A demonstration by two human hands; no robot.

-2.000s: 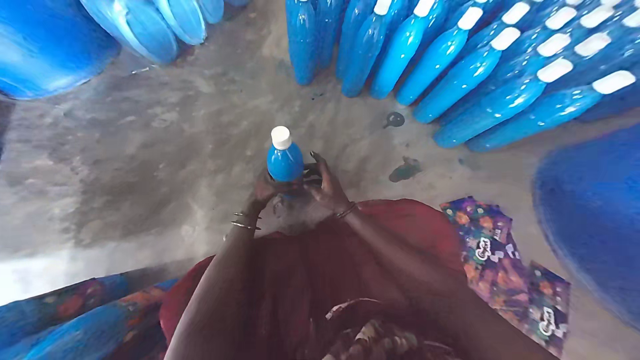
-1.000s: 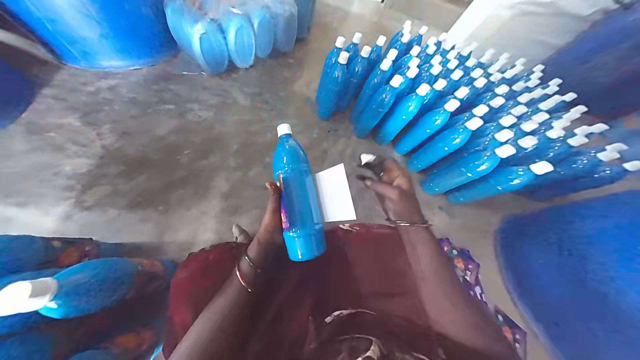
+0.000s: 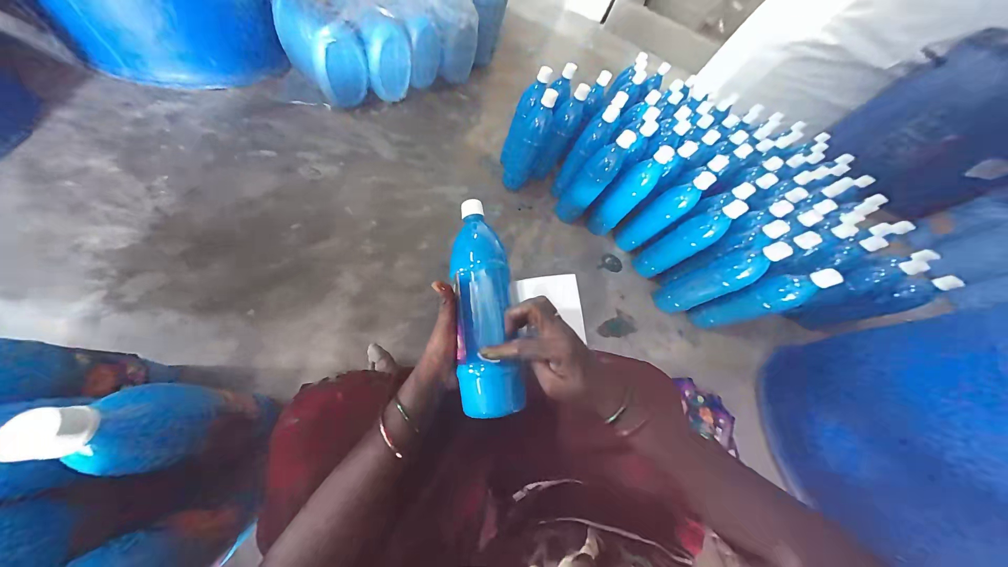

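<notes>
A plastic bottle of blue liquid [image 3: 487,315] with a white cap [image 3: 472,208] stands roughly upright before me, its cap end pointing away. My left hand [image 3: 441,339] holds it from the left side, the thumb or a finger along its edge. A label wraps onto the bottle's left side. The fingers of my right hand [image 3: 547,346] bend against the bottle's right face, pressing at or touching its surface. Partly behind my right hand, a white sheet with its label side not visible [image 3: 563,295] sticks out to the right of the bottle.
Rows of filled blue bottles with white caps [image 3: 673,213] stand at the right. A large blue container [image 3: 890,409] is at the lower right, a blue drum [image 3: 165,39] at the upper left beside wrapped bottles [image 3: 390,59]. More bottles [image 3: 150,429] lie left; colourful printed packets [image 3: 706,413] lie by my right knee.
The bottle, low between both hands two seconds ago, is now raised with its side facing me. My right hand, apart from the bottle one second ago, has moved left onto it.
</notes>
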